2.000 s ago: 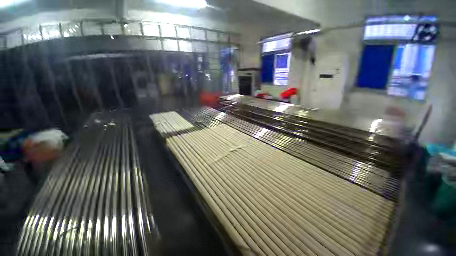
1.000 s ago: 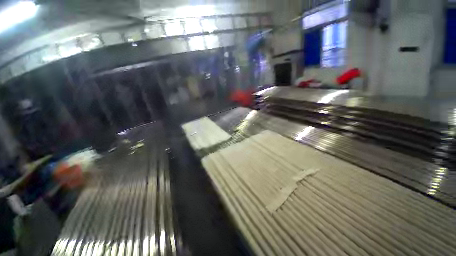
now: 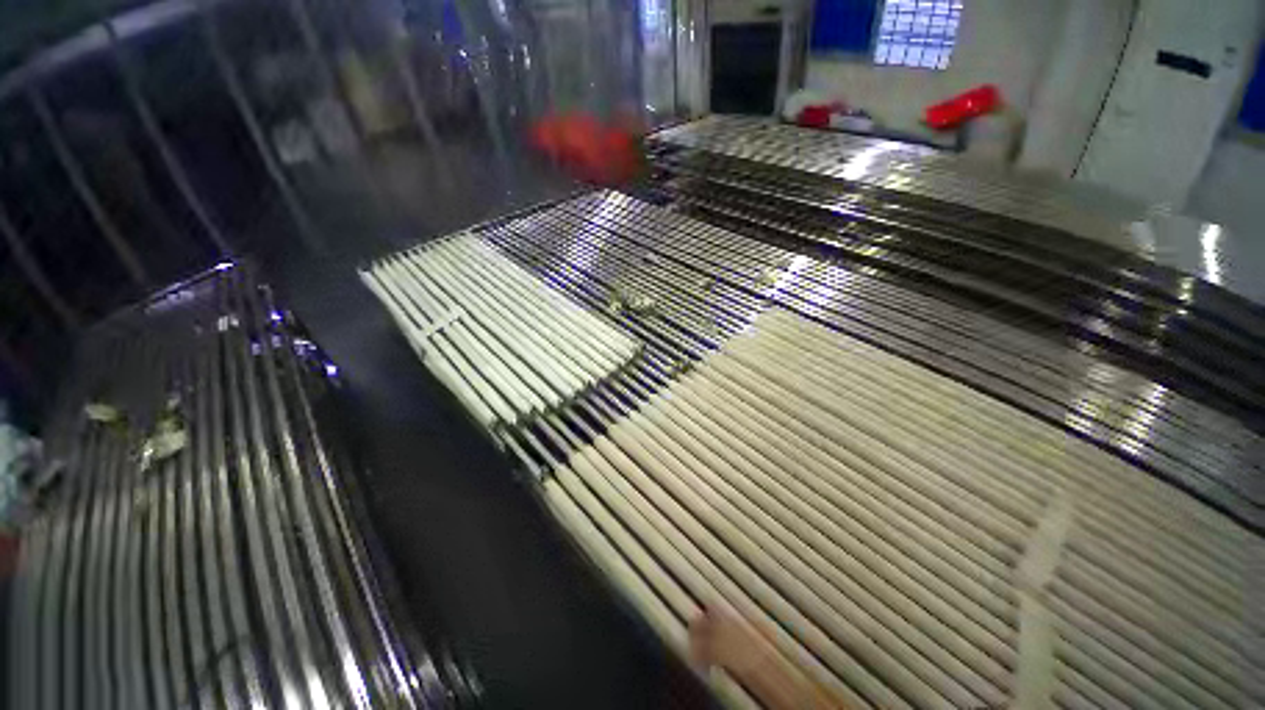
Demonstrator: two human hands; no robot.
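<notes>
A large cream pleated panel point(image 3: 860, 486) lies over steel tubes at the centre and right, its ridges running lengthwise. A narrow cream band point(image 3: 1040, 596) lies across it. A smaller white pleated panel point(image 3: 506, 333) lies farther up the same rack, with bare tubes between the two. My right hand point(image 3: 756, 659) shows at the bottom edge, blurred and cut off, over the near left edge of the large panel. Its grip cannot be made out. My left hand is out of the picture.
Another steel-tube rack point(image 3: 208, 555) stands at left, with small pale pieces point(image 3: 164, 437) on it. A dark aisle point(image 3: 444, 555) separates the racks. Small pieces point(image 3: 631, 298) lie on the bare tubes. Stacked tubes point(image 3: 943, 229) run behind at right. Red items point(image 3: 590, 146) are at the back.
The view has moved forward and tilted down, so the smaller panel looks nearer and the band lies farther right. My right hand has come into view at the bottom.
</notes>
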